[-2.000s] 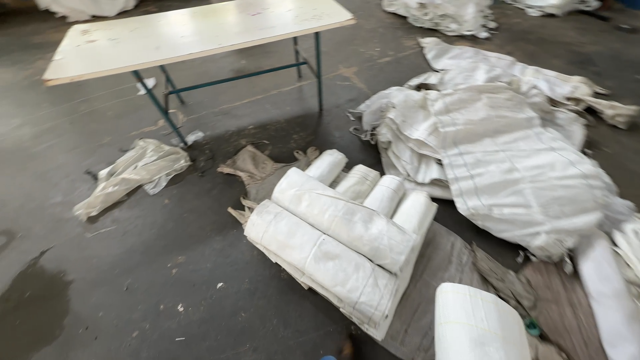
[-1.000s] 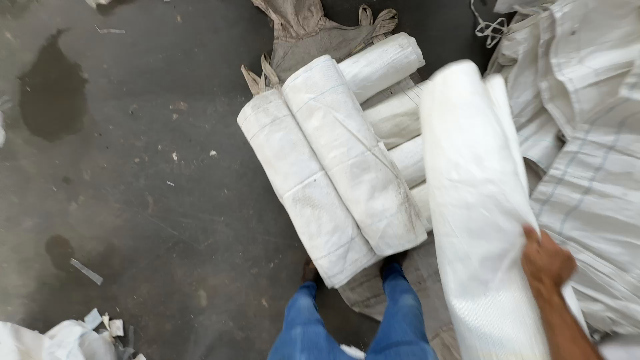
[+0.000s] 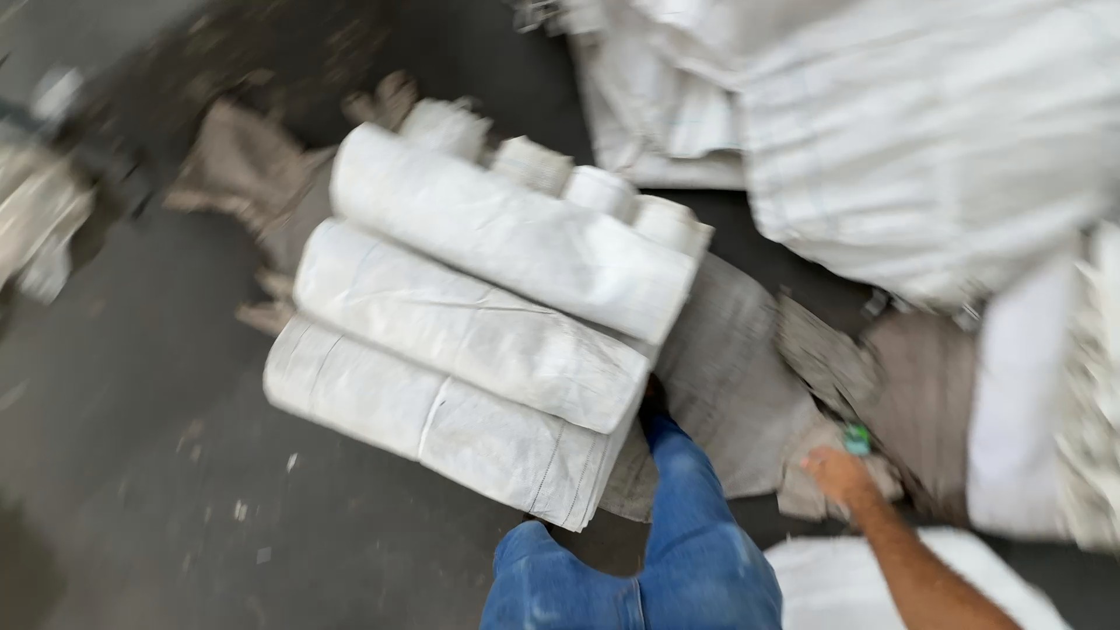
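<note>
Three white woven-fabric rolls lie side by side on top of a stack: an upper one (image 3: 516, 232), a middle one (image 3: 472, 324) and a lower one (image 3: 437, 416). The ends of several smaller rolls (image 3: 599, 191) stick out beyond them. My right hand (image 3: 838, 477) is over a grey-brown fabric sheet (image 3: 735, 376), near a small green item (image 3: 857, 439); motion blur hides its fingers, and no roll is in it. At the bottom right, partly behind my forearm, lies another white fabric piece (image 3: 827, 582). My left hand is out of view.
A large pile of white woven fabric (image 3: 927, 140) fills the upper right. Brown fabric (image 3: 923, 411) and a white length of fabric (image 3: 1019, 411) lie below it. Crumpled pale material (image 3: 35, 210) is at the far left. My legs (image 3: 700, 516) stand against the stack on the dark floor (image 3: 157, 437).
A second ago my right hand was on a large white roll beside the stack; now it is off it. Three rolls lie on top where two lay. The view has turned.
</note>
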